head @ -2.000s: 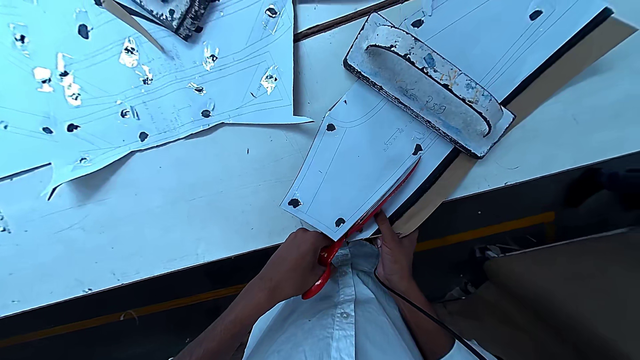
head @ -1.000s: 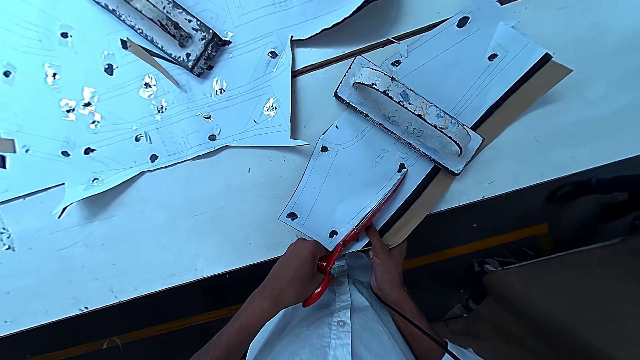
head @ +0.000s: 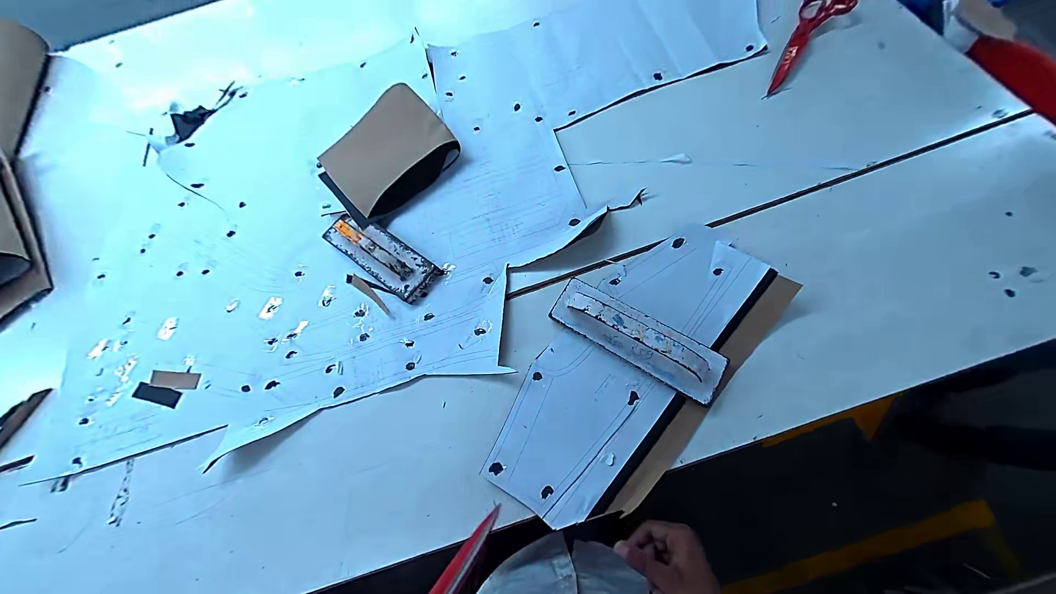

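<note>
A white paper pattern with drawn lines [head: 577, 412] lies over black and tan sheet material [head: 660, 470] at the table's front edge. A weight with chipped white paint and a long handle [head: 639, 338] rests across these layers. My right hand [head: 672, 557] is at the bottom, just off the table edge below the tan material, its fingers curled; whether it holds anything cannot be told. Red scissors [head: 472, 553] show only their blades at the bottom, left of my shirt, clear of the paper, pointing up. Their handles are cut off. My left hand is out of view.
Large marked paper sheets [head: 272, 247] spread over the table's left and back. On them are a second weight [head: 384, 257], a folded tan and black piece [head: 388, 153] and small scraps. Another red pair of scissors [head: 796, 49] lies at the back right; a red sleeve [head: 1019, 74] shows beyond.
The scissors have come away from the paper pattern and moved left of it. My right hand has left the material's lower edge. The view has shifted widely, showing more of the table.
</note>
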